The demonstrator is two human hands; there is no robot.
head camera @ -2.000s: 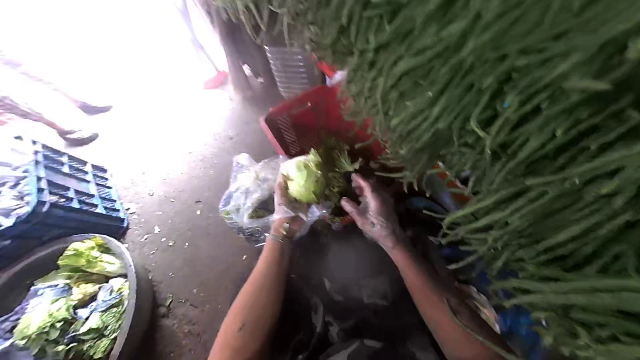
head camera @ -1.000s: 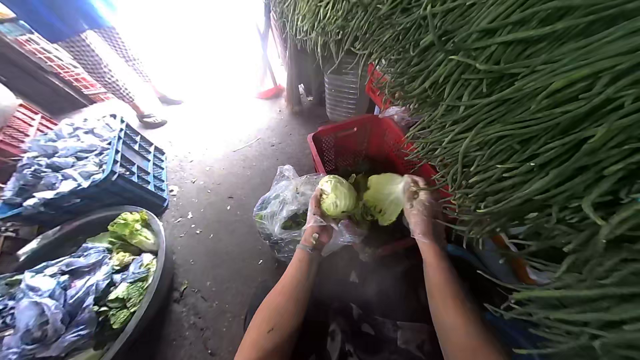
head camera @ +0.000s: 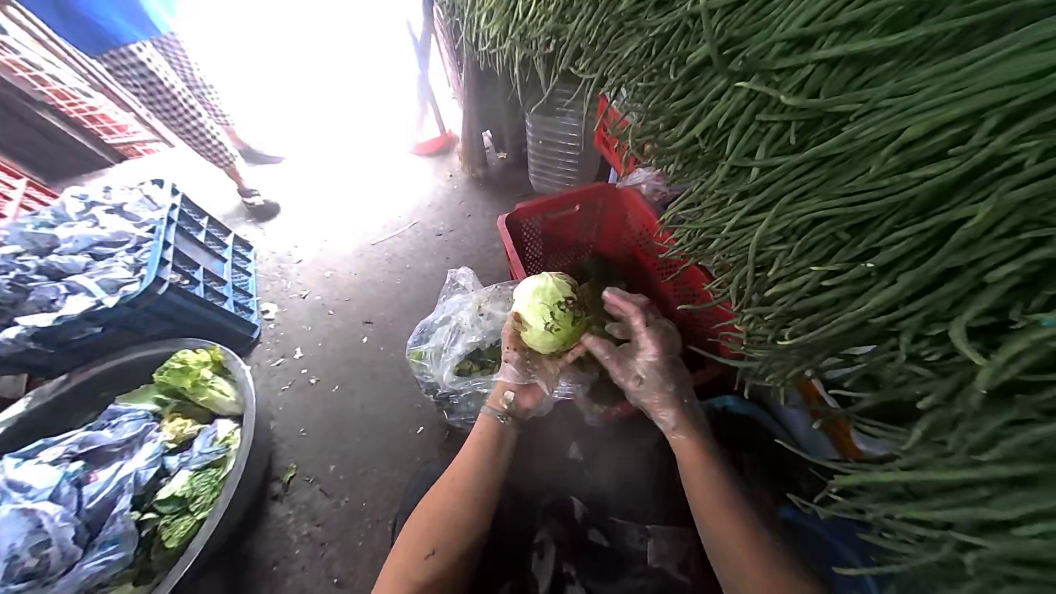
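Observation:
A pale green head of cabbage or lettuce (head camera: 551, 313) with brown spots rests in my left hand (head camera: 526, 371), which wears a clear plastic glove and a wristband. My right hand (head camera: 648, 355), also in a clear glove, is beside the head's right side with fingers spread; whether its thumb touches the head I cannot tell. Behind and right of the head stands a red perforated plastic crate (head camera: 569, 216), its inside dark and partly hidden by my hands. A clear plastic bag (head camera: 454, 330) with green leaves inside lies to the left of my left hand.
A large heap of long green beans (head camera: 866, 206) fills the right side. At left are a blue crate (head camera: 210, 264) of wrapped bundles and a round tub (head camera: 246, 396) with leaves and plastic. A ribbed clear container (head camera: 563, 144) stands behind the red crate. A person (head camera: 165, 91) is at upper left.
The large pale leaf that my right hand held one second ago is out of that hand. My right hand has come back close to the head, which stays in my left hand.

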